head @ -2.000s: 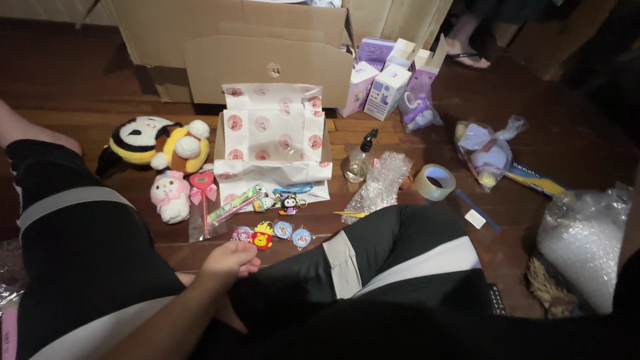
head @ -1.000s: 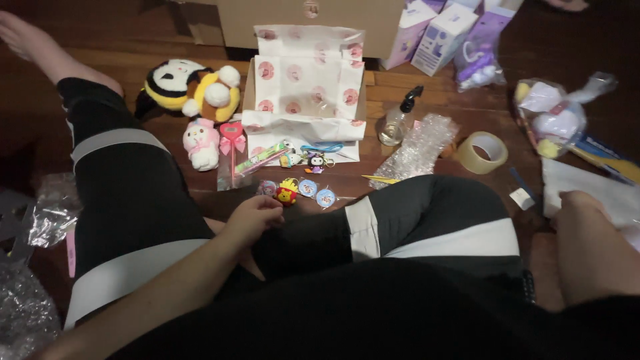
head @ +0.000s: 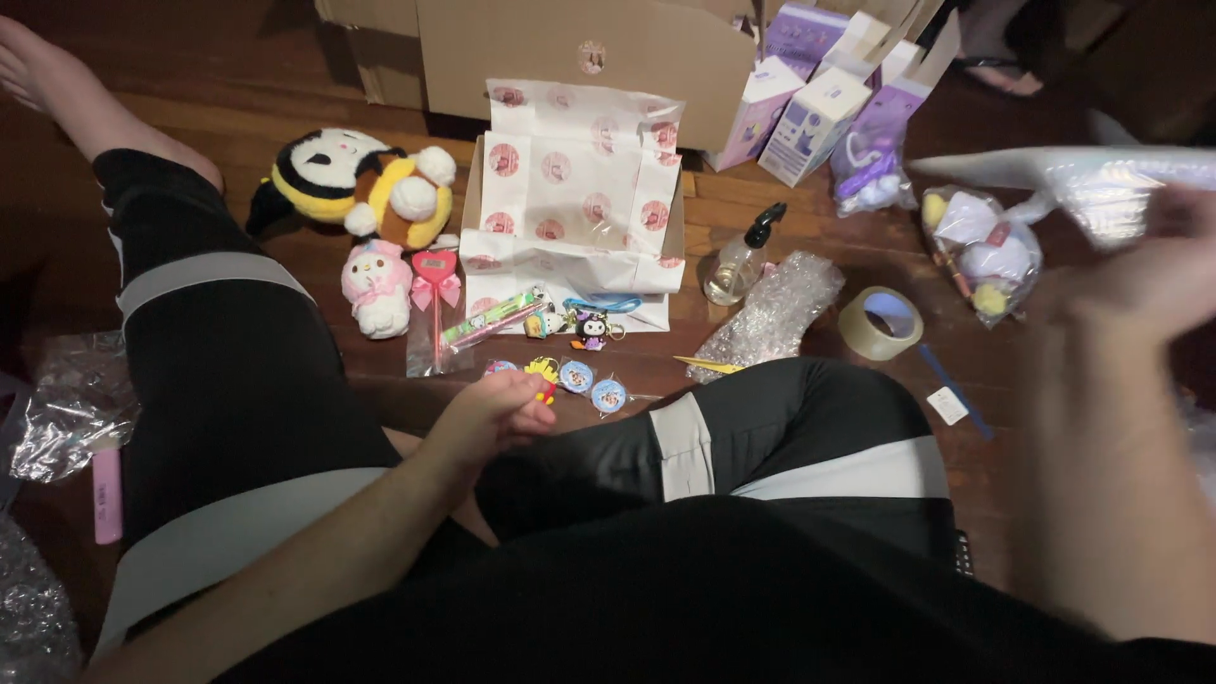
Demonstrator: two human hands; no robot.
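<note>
My left hand (head: 499, 413) is at the small yellow and red figure keychain (head: 543, 378), fingers curled near it; a firm hold is not clear. Round blue badges (head: 609, 394) lie just right of it. My right hand (head: 1164, 271), blurred by motion, grips a shiny translucent plastic bag (head: 1107, 195) raised at the right. Printed tissue paper (head: 556, 166) lines an open cardboard box (head: 475, 204) in front of me. By its front edge lie a dark-hooded figure keychain (head: 591, 329) and a packet of pens (head: 494, 318).
Plush toys (head: 377, 290) and a heart-topped pen (head: 436, 285) lie left of the box. To the right are a spray bottle (head: 736, 266), bubble wrap (head: 774, 309), yellow scissors (head: 708, 365), a tape roll (head: 881, 323) and a bagged toy set (head: 988, 252). A large carton (head: 589, 57) stands behind; another person's foot (head: 1002, 76) shows beyond.
My right hand, low at the right edge a second ago with a whitish plastic bag beside it, is now raised with the bag in it. My left hand stays by the small keychains.
</note>
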